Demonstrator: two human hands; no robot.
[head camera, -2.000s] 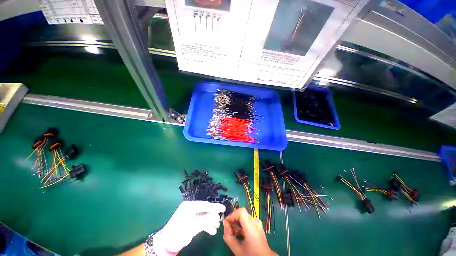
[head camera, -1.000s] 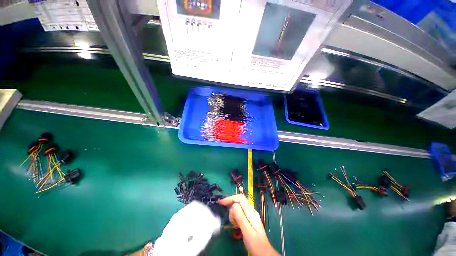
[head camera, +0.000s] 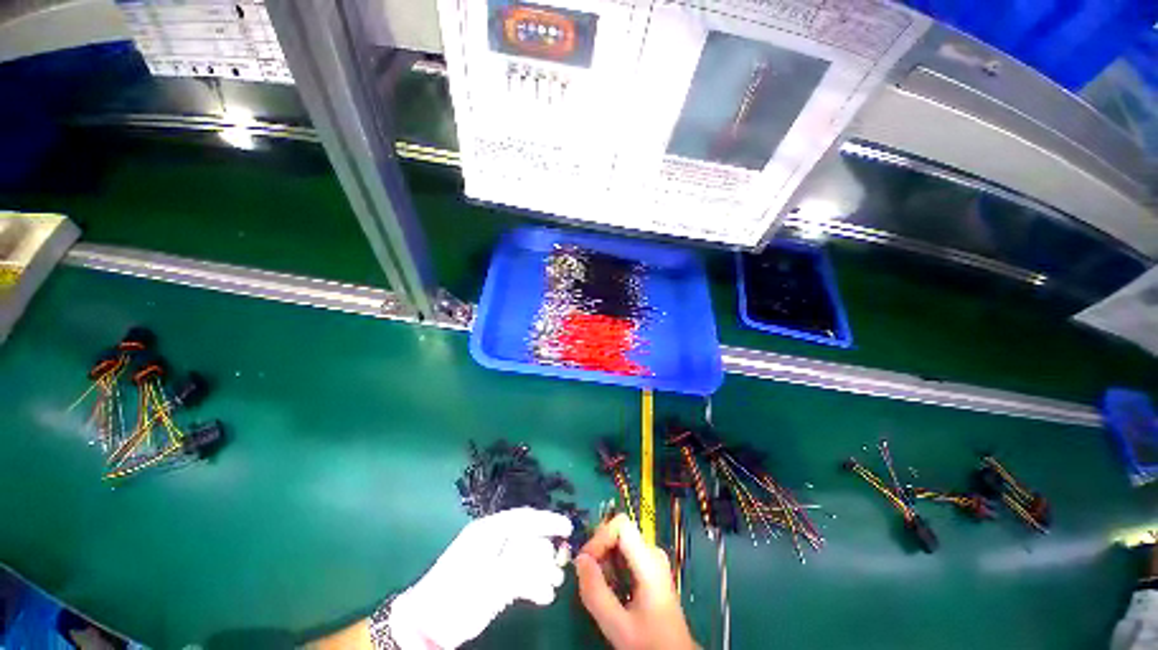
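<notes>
My left hand (head camera: 489, 574), in a white glove, is at the bottom centre with its fingers bent together beside a heap of small black plastic parts (head camera: 511, 480). My right hand (head camera: 631, 587), bare, is just to its right with thumb and fingertips pinched close. Small dark and light bits show between the two hands, too small and blurred to name. My fingers hide what each hand may hold. Harness subassemblies with black connectors (head camera: 724, 489) and yellow, red and black wires lie just beyond and right of my right hand.
A large blue tray (head camera: 692, 318) holds red and black terminated wires; a small blue tray (head camera: 794, 295) is to its right. More harness subassemblies lie far left (head camera: 150, 404) and right (head camera: 946, 498). A metal post (head camera: 362, 165) and a hanging instruction sheet (head camera: 660, 114) stand over the bench.
The gloved left hand has turned from a blurred, back-up pose over the heap's edge to bent fingers facing my right hand. My right hand has drawn back from the heap. The view has shifted slightly.
</notes>
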